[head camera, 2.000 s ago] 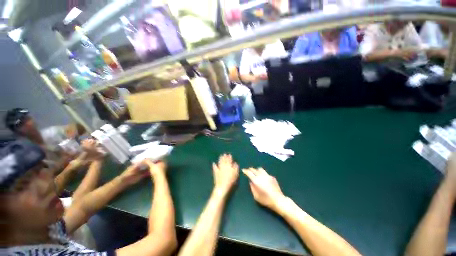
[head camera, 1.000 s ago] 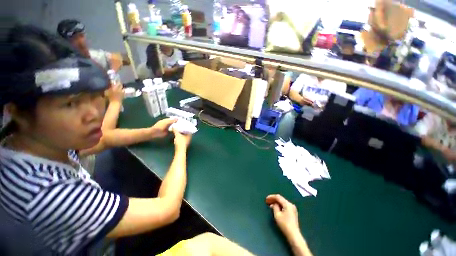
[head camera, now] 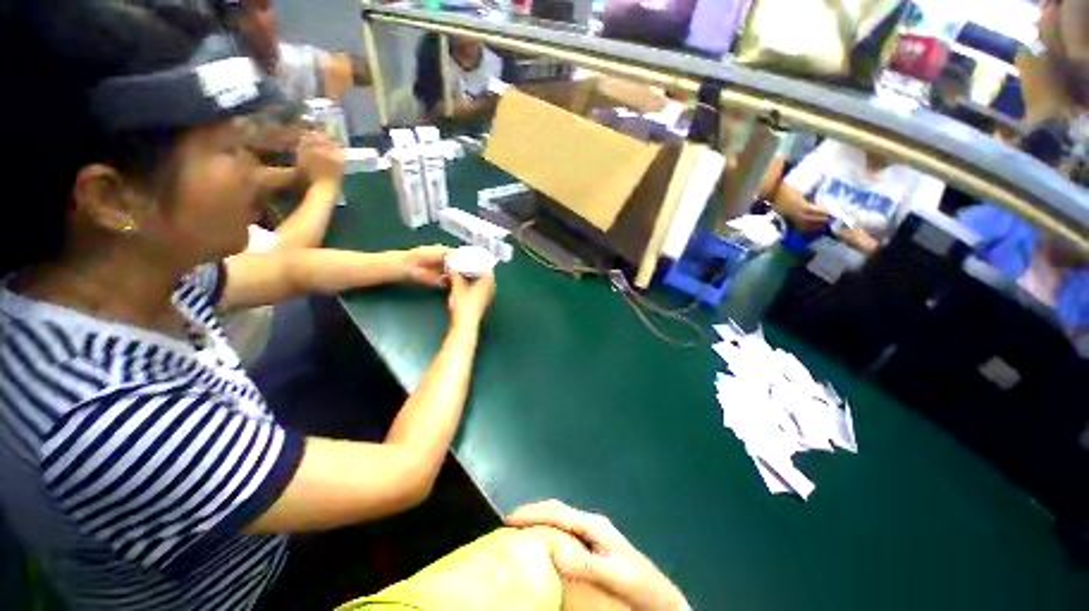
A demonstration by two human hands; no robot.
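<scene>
My right hand point(head camera: 597, 551) is at the bottom centre, cut off by the lower edge. It lies over what looks like my bent left arm, at a yellow sleeve point(head camera: 478, 575), and no object shows in it. My left hand is not in view. A loose pile of white folded slips point(head camera: 782, 406) lies on the dark green table point(head camera: 573, 406), ahead and to the right of my right hand and apart from it.
At left, a person in a striped shirt point(head camera: 155, 418) holds a small white item point(head camera: 469, 260). White boxes point(head camera: 418, 177) stand beyond. A brown carton point(head camera: 573, 155), cables point(head camera: 651, 313) and a blue bin point(head camera: 705, 269) are behind. Black boxes point(head camera: 955, 346) are at right, under a shelf rail point(head camera: 836, 107).
The view has swung left and down. My right hand has left the tabletop and now rests on the arm by the yellow sleeve. My left hand, seen on the table earliest, is out of view.
</scene>
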